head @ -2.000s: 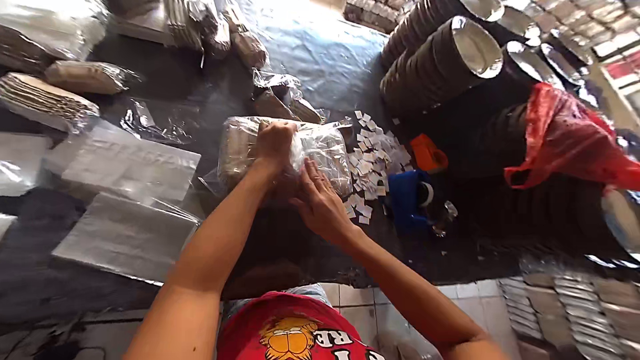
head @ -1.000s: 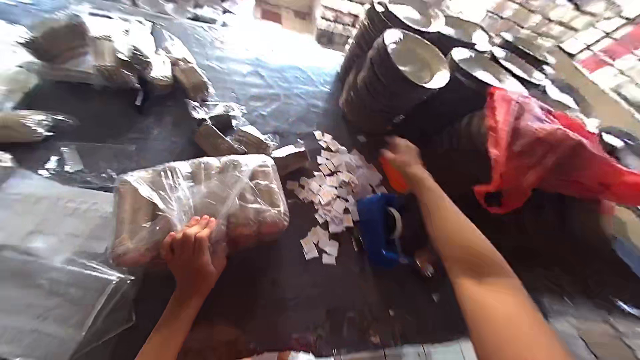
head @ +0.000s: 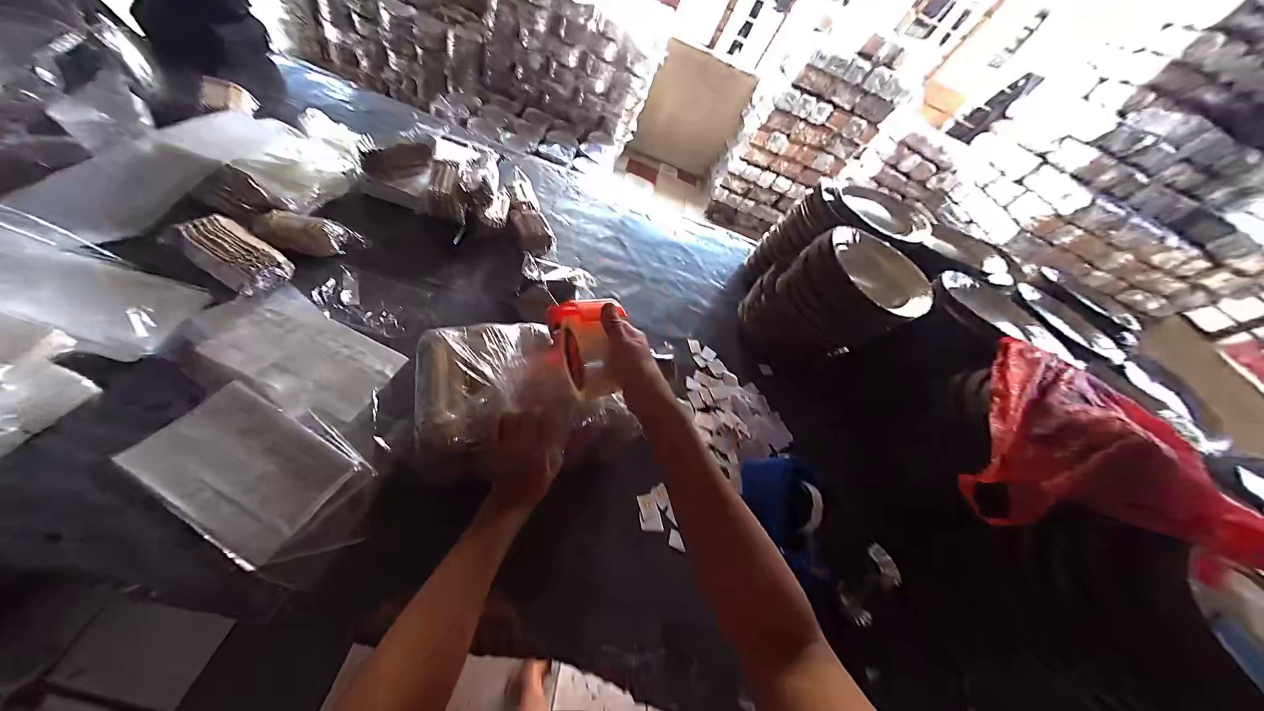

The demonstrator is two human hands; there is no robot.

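My right hand [head: 629, 348] grips an orange tape dispenser [head: 585, 318] with a roll of tape in it, held over the right part of a plastic-wrapped package [head: 454, 380] of brown bundled items. My left hand [head: 530, 434] is blurred and rests on the package beside the tape roll; whether its fingers pinch the film or the tape is not plain. Small white paper slips [head: 726, 400] lie scattered right of the package. A blue tape dispenser [head: 775, 494] stands on the dark table near them.
Stacks of clear plastic bags [head: 247, 474] lie at the left. Wrapped brown bundles [head: 232, 252] are behind them. Tall stacks of round containers [head: 839, 286] and a red plastic bag [head: 1076, 444] stand at the right. Wrapped stacks [head: 474, 59] line the far side; a dark figure is at the upper left.
My right hand has taken the orange dispenser from beside the round stacks and brought it over the package. My left hand remains at the package. The view has shifted.
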